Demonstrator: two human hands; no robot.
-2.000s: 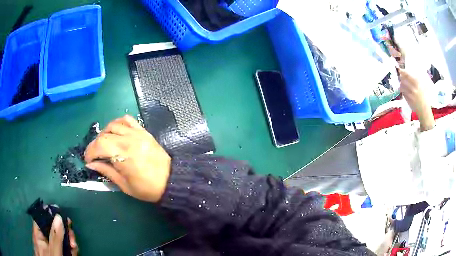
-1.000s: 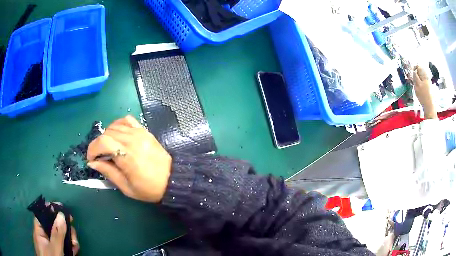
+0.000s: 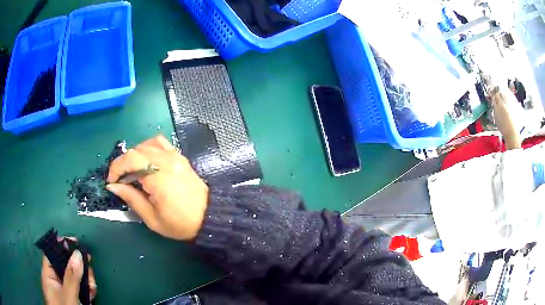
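Note:
My left hand (image 3: 70, 275) is at the bottom left, cut off by the lower edge. It holds a dark workpiece (image 3: 57, 252) with a flared end pointing up and left. My right hand (image 3: 160, 187) is over the right side of a heap of loose black bits (image 3: 95, 189). It grips slim tweezers (image 3: 138, 173) between thumb and fingers; their tips are hard to make out. A white strip (image 3: 113, 215) lies along the heap's lower edge, partly under my right hand. A black sheet (image 3: 209, 113) with dotted rows and a glossy bare area lies beyond my right wrist.
Two small blue bins (image 3: 97, 58) stand at the upper left, the left one holding black parts. Blue perforated baskets (image 3: 358, 89) stand at the top and right, with black items and clear plastic bags (image 3: 412, 65). A smartphone (image 3: 336, 130) lies beside them. Another person's arm (image 3: 505, 116) shows at right.
The bench things have shifted slightly right in view. My right hand remains over the heap, its fingers slightly changed. My left hand still holds the workpiece. The other person's arm has moved right and lower.

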